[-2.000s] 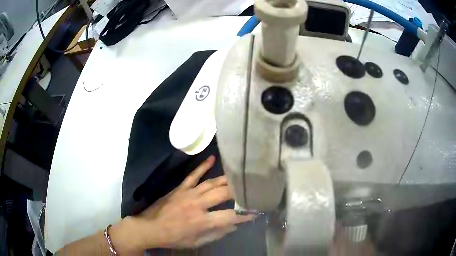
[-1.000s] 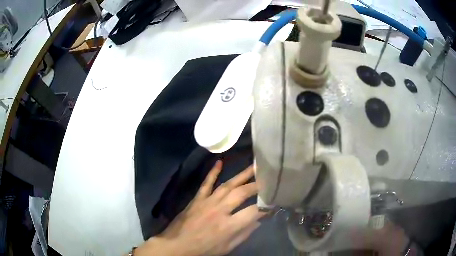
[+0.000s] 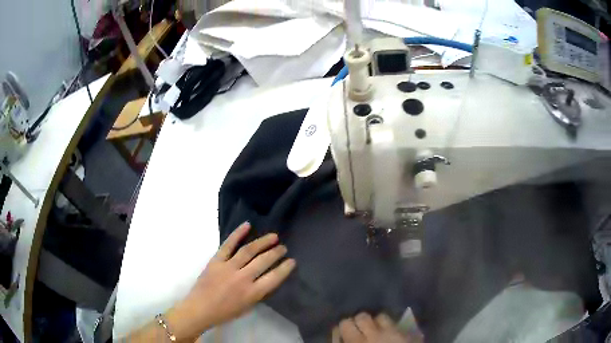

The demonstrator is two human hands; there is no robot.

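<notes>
Dark fabric (image 3: 315, 248) lies on the white machine table, under and left of the off-white sewing machine head (image 3: 402, 147), with folds at its left part. My left hand (image 3: 244, 275) lies flat on the fabric's left edge, fingers spread, a bracelet at the wrist. My right hand (image 3: 375, 329) is at the bottom edge, cut off by it; its fingers rest on the fabric's near part, and whether they grip it cannot be told. The needle area (image 3: 375, 231) is small and blurred.
A long white oval device (image 3: 311, 144) hangs left of the head, near a blue hose (image 3: 435, 43). A black coil (image 3: 199, 87) and a pale pile (image 3: 281, 40) lie at the back. A control panel (image 3: 573, 43) is far right. A wooden stool (image 3: 137, 127) stands left.
The view has pulled back and shows more of the table. My left hand has moved away from the needle area to the fabric's left part. My right hand now shows at the bottom edge.
</notes>
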